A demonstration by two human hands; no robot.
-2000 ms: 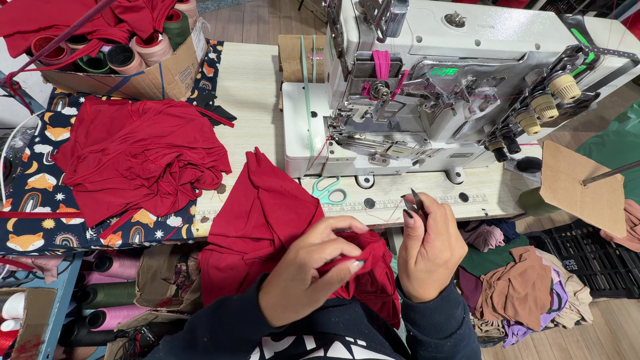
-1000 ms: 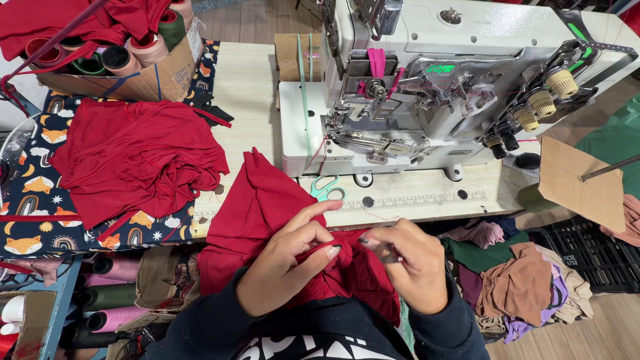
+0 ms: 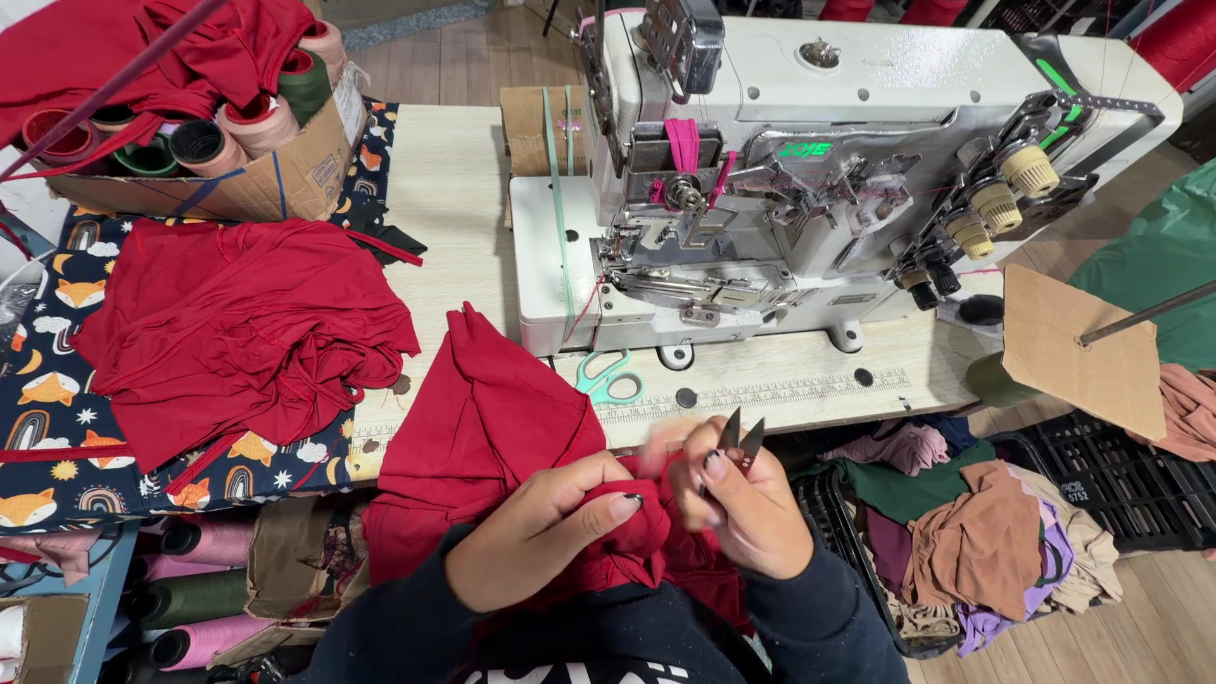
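Note:
My left hand [image 3: 541, 532] pinches the edge of a red fabric piece [image 3: 484, 418], which drapes from the table edge over my lap. Close beside it on the right, my right hand [image 3: 746, 499] holds small dark-bladed thread snips [image 3: 743, 442], their two points spread apart and facing up. Some of its fingers are blurred near the cloth. Behind the fabric, turquoise-handled scissors [image 3: 610, 380] lie by the base of a white industrial sewing machine [image 3: 855, 76]. A heap of red fabric [image 3: 247, 332] rests to the left on fox-print cloth [image 3: 47, 475].
A cardboard box [image 3: 256, 180] of thread cones stands at the back left. More cones [image 3: 214, 641] sit below the table. On the right are a cardboard piece [image 3: 1064, 342] on a metal rod and a black crate [image 3: 836, 532] heaped with coloured fabric scraps.
The snips' blades, visible two seconds ago and not plainly visible one second ago, point up again from my right hand. My left hand stays on the red fabric.

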